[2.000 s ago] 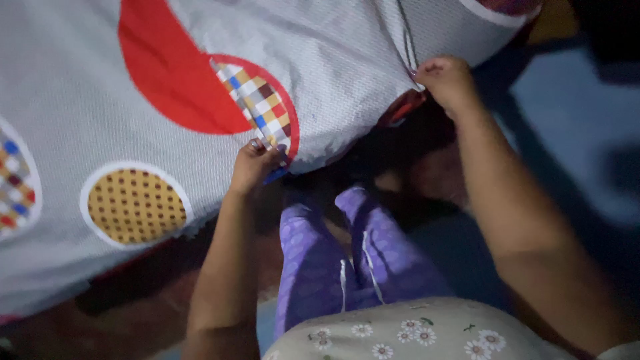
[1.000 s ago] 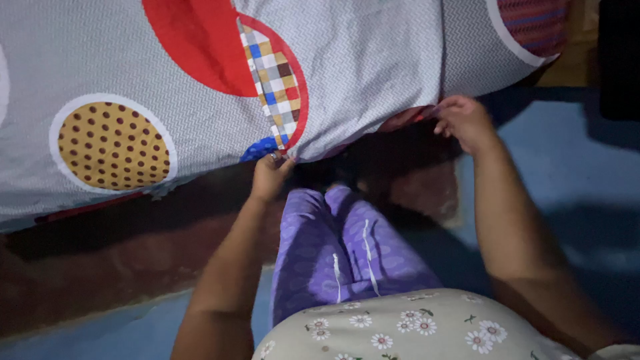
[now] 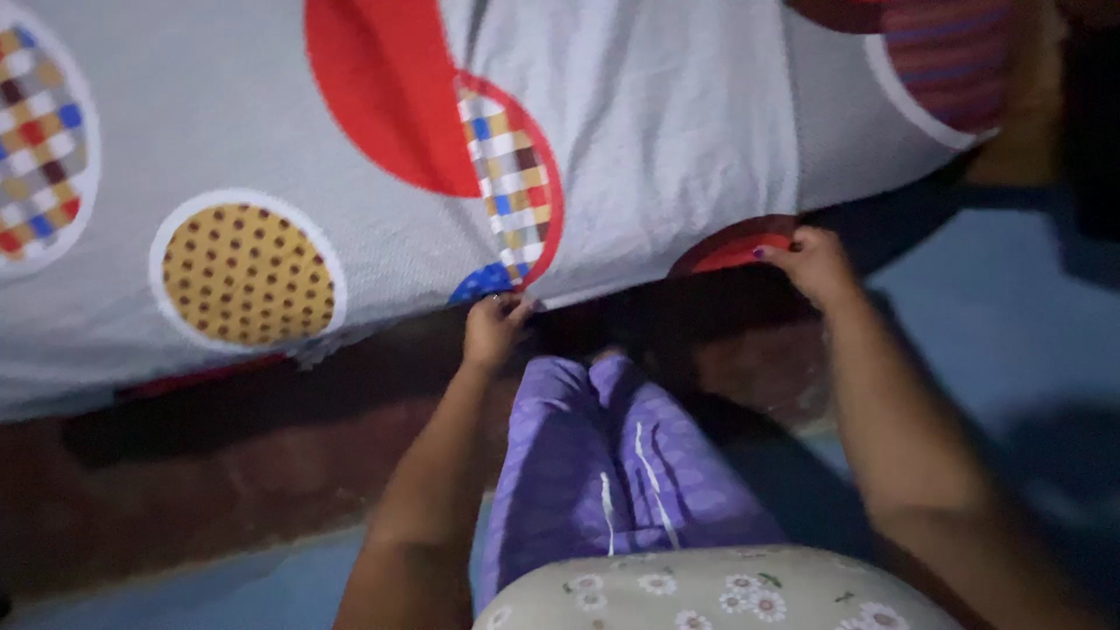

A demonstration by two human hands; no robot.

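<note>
A grey bedsheet (image 3: 394,245) printed with large red, checkered and dotted circles covers a bed across the upper view. My left hand (image 3: 497,328) pinches its near edge beside a small blue patch, at the lower tip of a checkered shape. Farther right, my right hand (image 3: 809,261) grips the same edge at a red and maroon patch, thumb and fingers closed on the cloth. Between the hands the sheet hangs in soft folds, with its edge fairly straight.
Below the bed edge runs a dark reddish floor strip (image 3: 262,472), with blue floor (image 3: 989,297) at the right and lower left. My legs in purple trousers (image 3: 612,464) stand close to the bed. A dark object (image 3: 1089,131) is at the upper right.
Two seconds ago my right hand held up a gathered fold of the sheet; now that part lies lower and flatter, with the red patch spread out. My left hand stays near the blue patch.
</note>
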